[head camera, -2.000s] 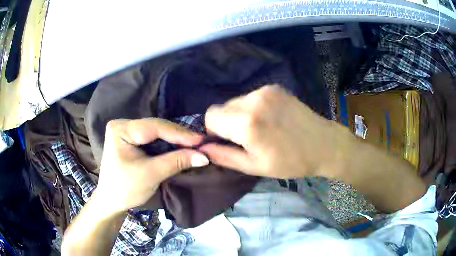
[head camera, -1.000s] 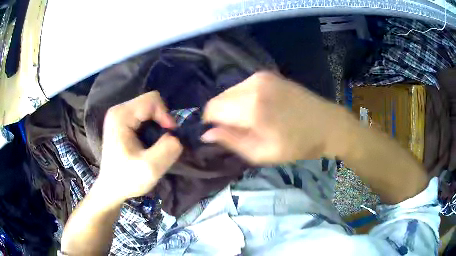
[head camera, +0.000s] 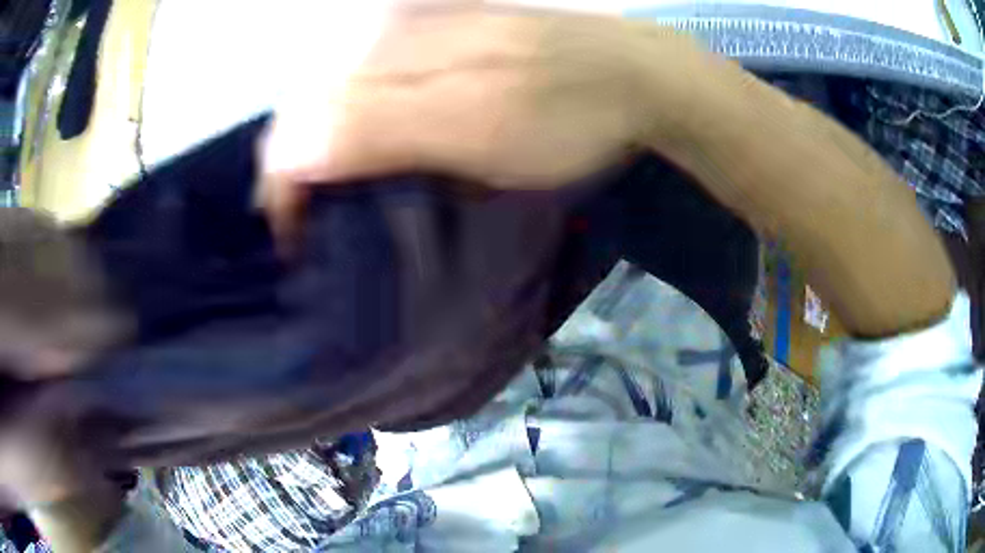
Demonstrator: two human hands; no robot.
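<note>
A brown cloth garment piece [head camera: 475, 270] with a navy-black band [head camera: 205, 259] is stretched across the view, blurred, between my two hands in front of the table edge. My right hand [head camera: 464, 103] is over its upper edge, large and blurred, with the fingertips bent down onto the dark cloth. My left hand [head camera: 49, 356] is at the far left rim, cut off and strongly blurred, at the left end of the cloth. Its fingers cannot be made out clearly.
The white table [head camera: 238, 65] with a grey measuring scale [head camera: 821, 41] lies across the top. Plaid cloth [head camera: 243, 502] is below left, and more plaid cloth [head camera: 918, 140] is at the upper right. A cardboard box [head camera: 812, 313] stands on the speckled floor at the right.
My hands have moved apart from their close pinch: the left out to the left rim, the right up and leftward over the table edge. The garment is now spread leftward between them.
</note>
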